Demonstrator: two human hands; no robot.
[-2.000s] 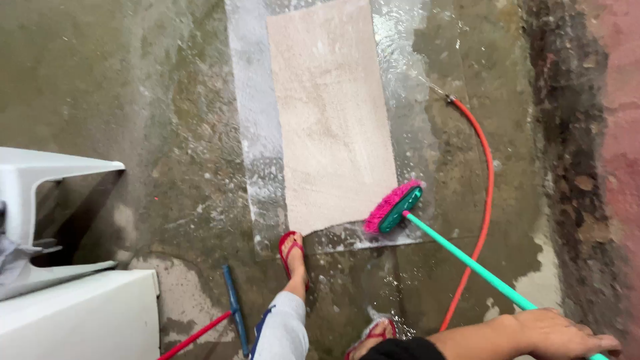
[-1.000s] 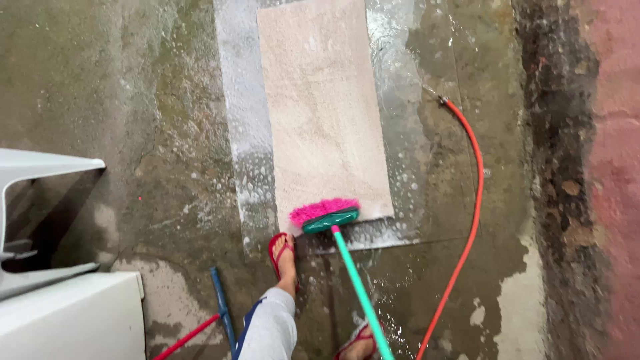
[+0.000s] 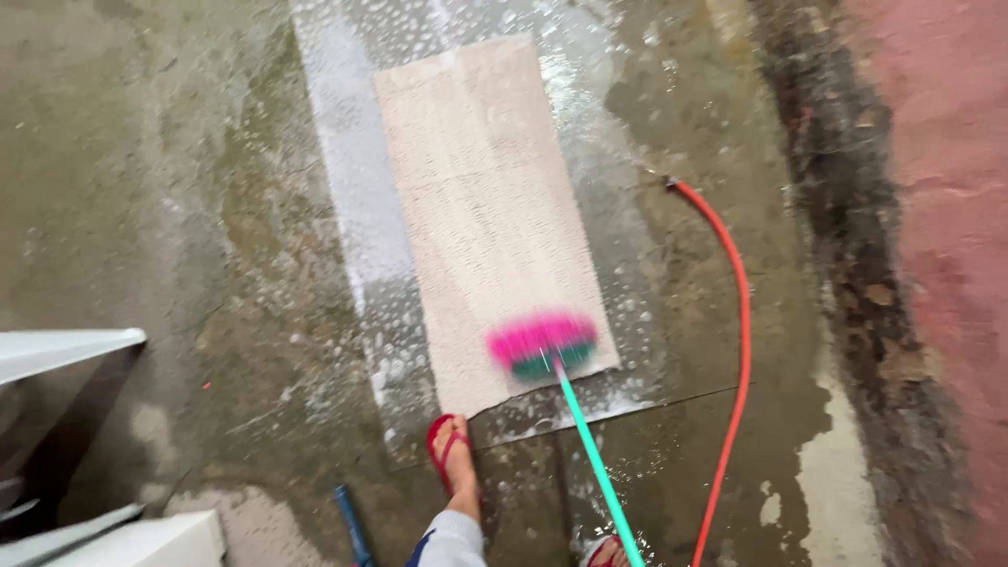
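Observation:
A pink-bristled broom head with a green block (image 3: 543,344), blurred, rests over the lower end of a beige rug (image 3: 488,197). Its turquoise handle (image 3: 598,472) runs down out of the bottom edge. Neither of my hands shows in this view, so how the handle is held is hidden. The rug lies on a wet, soapy translucent sheet (image 3: 346,165) on the concrete floor. My foot in a red flip-flop (image 3: 453,453) is at the rug's lower left corner, and part of the other (image 3: 606,551) shows beside the handle.
An orange hose (image 3: 740,291) curves along the right, water coming from its end. A blue squeegee-like bar (image 3: 353,524) lies at the bottom left. White plastic furniture (image 3: 71,350) and a white box-like object (image 3: 150,543) stand at the left. A reddish strip (image 3: 937,197) borders the right.
The broom head has gone from beyond the rug's lower right corner onto its lower end. The right hand, seen on the handle two seconds ago, has left the view.

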